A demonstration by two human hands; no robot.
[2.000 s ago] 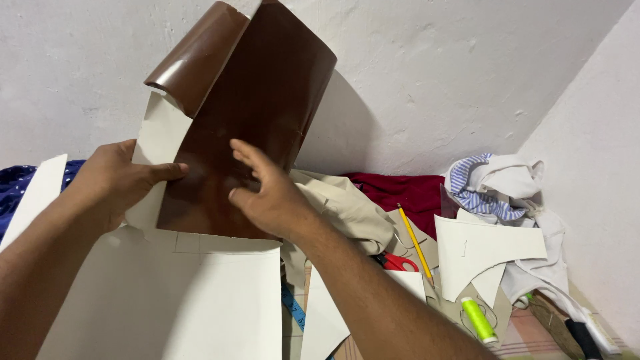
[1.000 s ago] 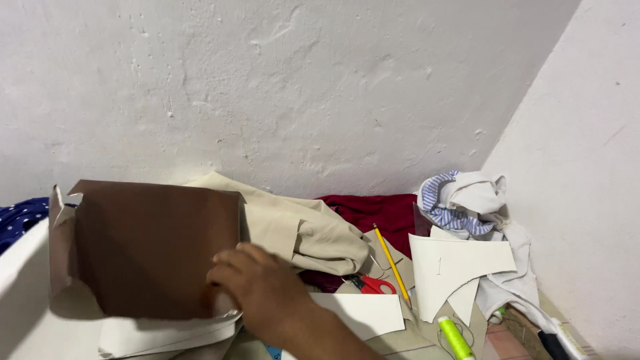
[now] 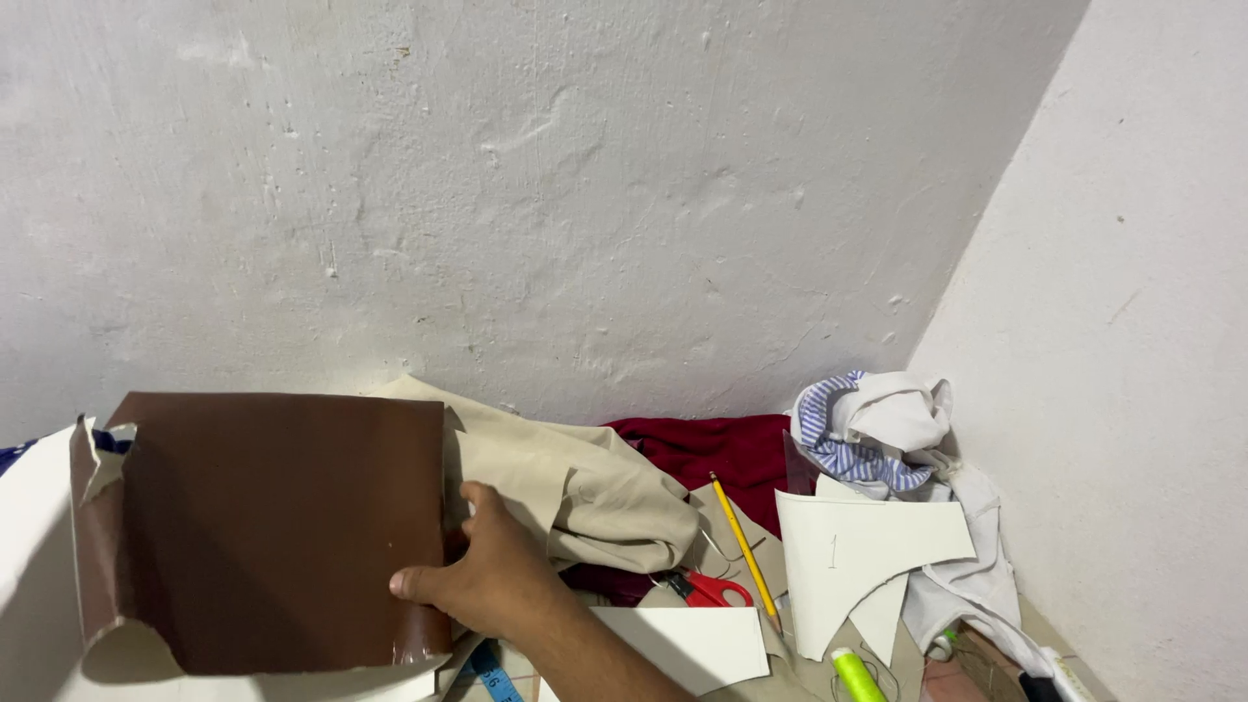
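A glossy brown sheet with a pale underside [image 3: 283, 526], curled at its torn left edge, lies over white paper [image 3: 34, 546] at the lower left. My right hand [image 3: 497, 575] is at the sheet's right edge, its thumb over the brown face and its fingers apart from the thumb; whether it grips the edge cannot be told. My left hand is out of view. Right of my hand are beige cloth [image 3: 624, 497], red-handled scissors [image 3: 717, 590] and a yellow pencil [image 3: 746, 546]. A blue measuring tape [image 3: 495, 675] shows below the hand.
White paper pattern pieces [image 3: 868, 546], one marked, stand to the right near a neon-green thread spool [image 3: 858, 678]. Dark red cloth [image 3: 721, 444] and a heap of white and blue-striped cloth [image 3: 873, 429] lie against the rough white wall [image 3: 585, 195].
The brown sheet, upright between both hands two seconds ago, has come down onto the paper at the lower left. My left hand has left the view. My right hand has turned at the sheet's right edge.
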